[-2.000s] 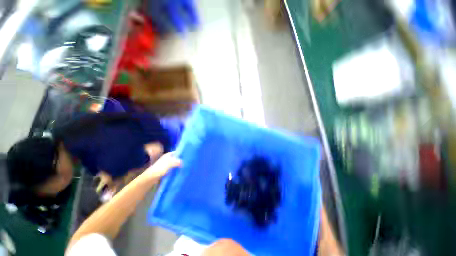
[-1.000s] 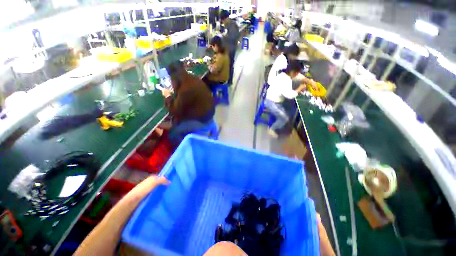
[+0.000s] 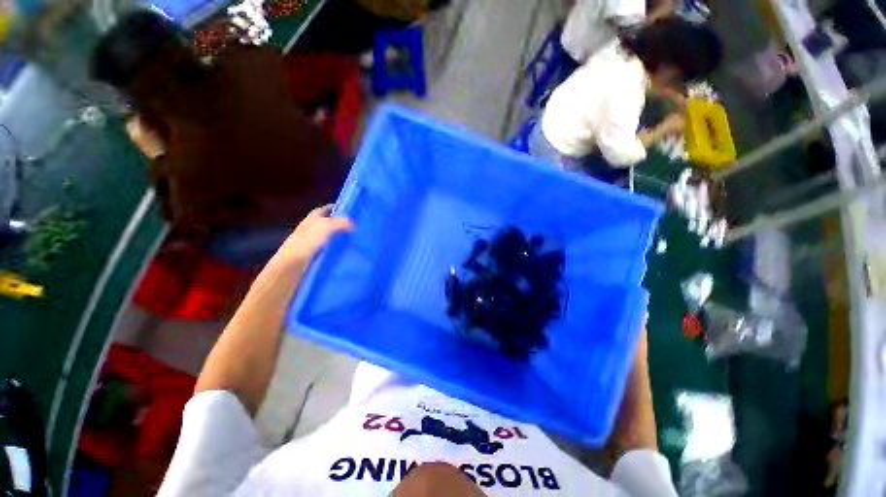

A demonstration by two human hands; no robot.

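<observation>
A large open blue plastic crate (image 3: 389, 340) is held in front of my white shirt, slightly tilted in view. A tangled heap of black corded parts (image 3: 507, 291) lies on its floor, right of the middle. My left hand (image 3: 325, 231) grips the crate's left rim. My right arm (image 3: 636, 408) runs up along the crate's right side. My right hand is hidden behind the crate wall, so its grip does not show.
A person in brown (image 3: 233, 146) sits at the left bench, close to the crate. A person in white (image 3: 597, 107) sits ahead at the right bench, by a yellow tray (image 3: 709, 132). Red crates (image 3: 194, 286) stand low at left. A blue stool (image 3: 399, 60) stands in the aisle.
The view has tipped down and the seated people appear nearer. The crate shows higher in the picture, with the black heap still inside. My left hand still holds the left rim.
</observation>
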